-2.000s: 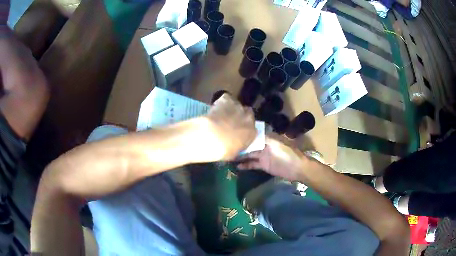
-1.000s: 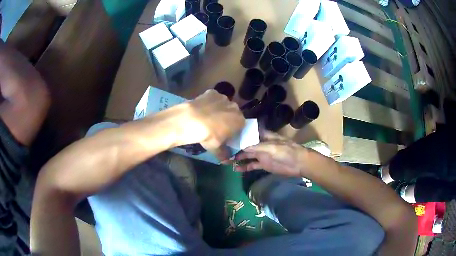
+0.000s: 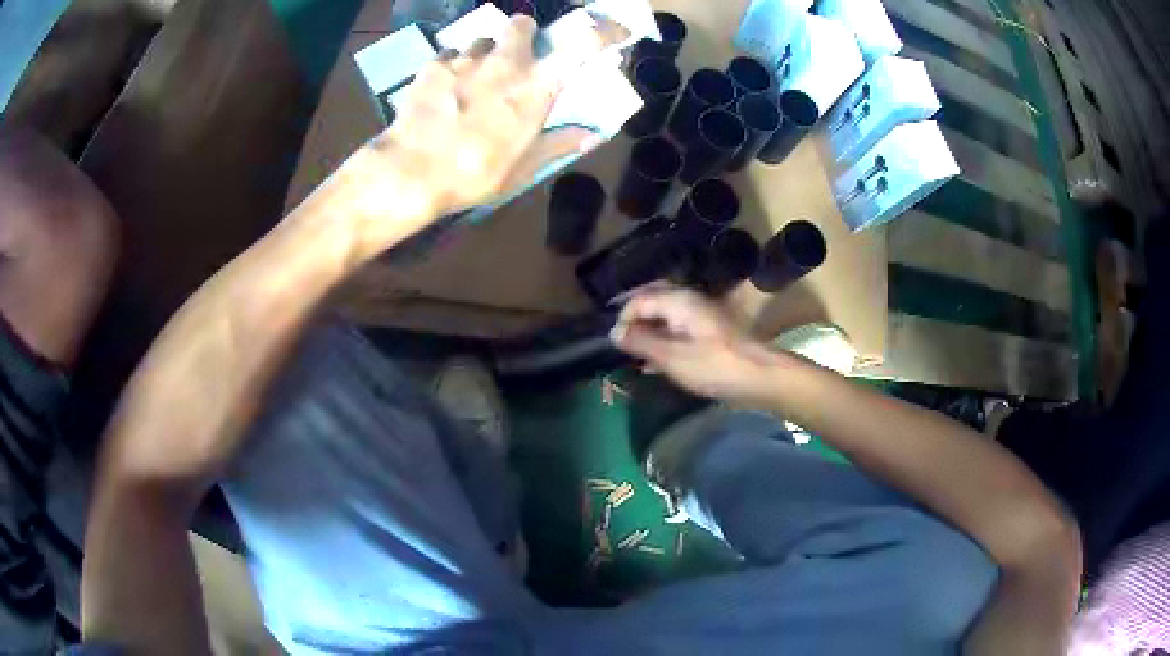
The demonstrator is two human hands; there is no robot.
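My left hand [image 3: 468, 122] grips a white retail box [image 3: 584, 103] at the back left of the board, beside other upright white boxes [image 3: 393, 54]; the hand covers part of them. My right hand [image 3: 680, 340] is at the board's near edge with its fingers drawn together. A dark, blurred strip lies beside its fingertips; whether they hold it is unclear. A flat black rectangular thing [image 3: 625, 260] lies just beyond this hand. Several black cylinders [image 3: 651, 176] stand on the brown cardboard [image 3: 513, 263], mostly with dark round ends up.
White boxes with dark product pictures [image 3: 892, 173] stand at the board's right edge. Pallet slats [image 3: 982, 256] lie beyond them. Small pale scraps [image 3: 616, 493] lie on the green floor between my knees. Another person's arm [image 3: 51, 244] is at the left, and a pink patterned sleeve or cloth [image 3: 1136, 596] at the lower right.
My left hand has moved the white box from above my lap forward to the other boxes. My right hand has let go of the box and stayed near the board's edge. The flat black thing is now uncovered.
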